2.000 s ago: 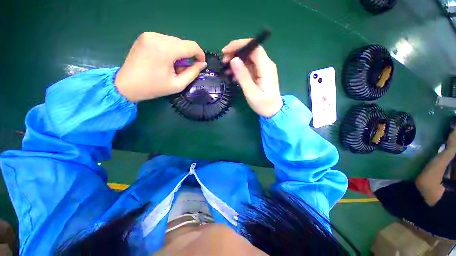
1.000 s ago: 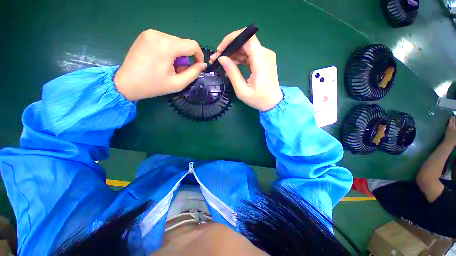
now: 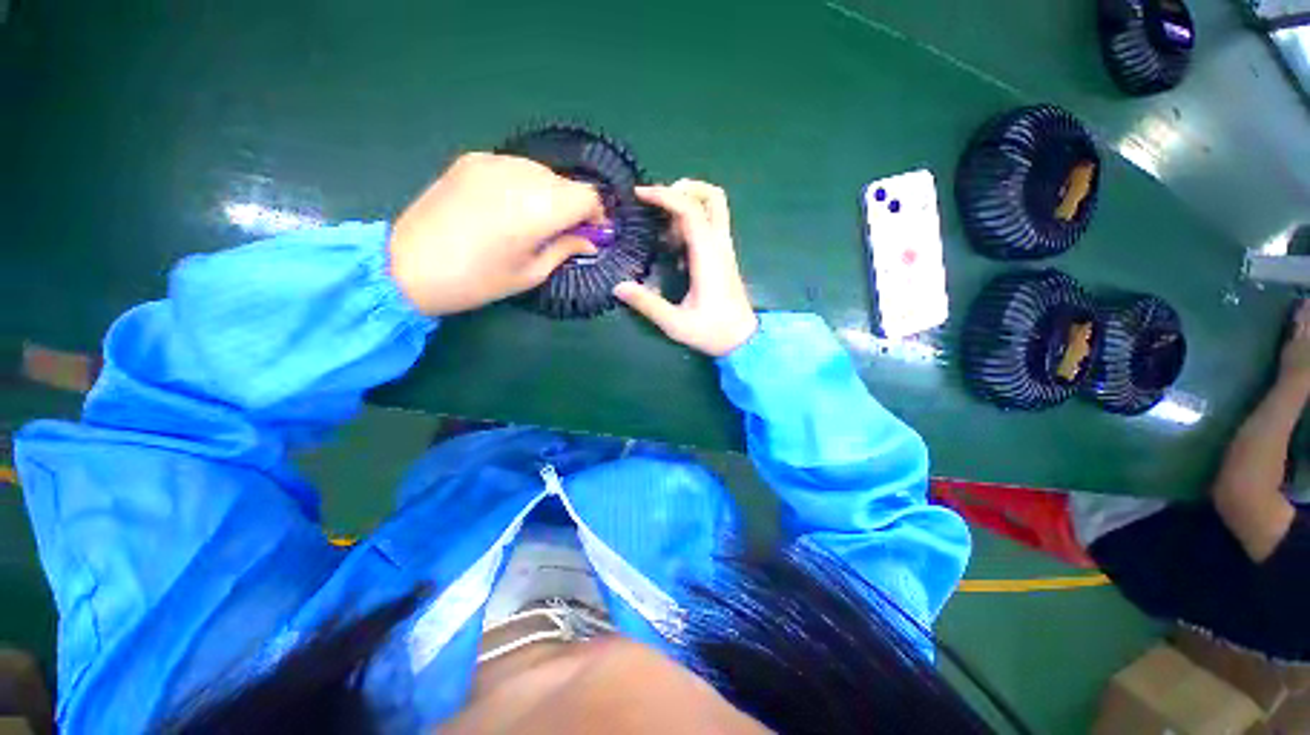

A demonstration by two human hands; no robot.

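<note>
A black finned housing (image 3: 578,295) lies on the green bench in front of me. My left hand (image 3: 481,233) is over its left part, with fingers pinched on a purple cell (image 3: 596,234) at the housing's centre. The fingers hide most of the cell and the centre. My right hand (image 3: 700,273) is at the housing's right rim, thumb low and fingers higher, holding the rim. No black pen-like tool can be made out in it; a dark patch lies between its fingers and the rim.
A white phone (image 3: 905,256) lies right of my hands. Beyond it are finned housings (image 3: 1027,180) with orange-brown pieces inside; another (image 3: 1145,43) at the top right shows purple. A metal bracket (image 3: 1276,269) is at the right edge. Another person's arm (image 3: 1253,467) and cardboard boxes (image 3: 1171,701) are lower right.
The black pen-like tool is no longer visible in my right hand, which has opened around the housing's rim. My left hand has moved the purple cell to the housing's centre. The view has shifted slightly.
</note>
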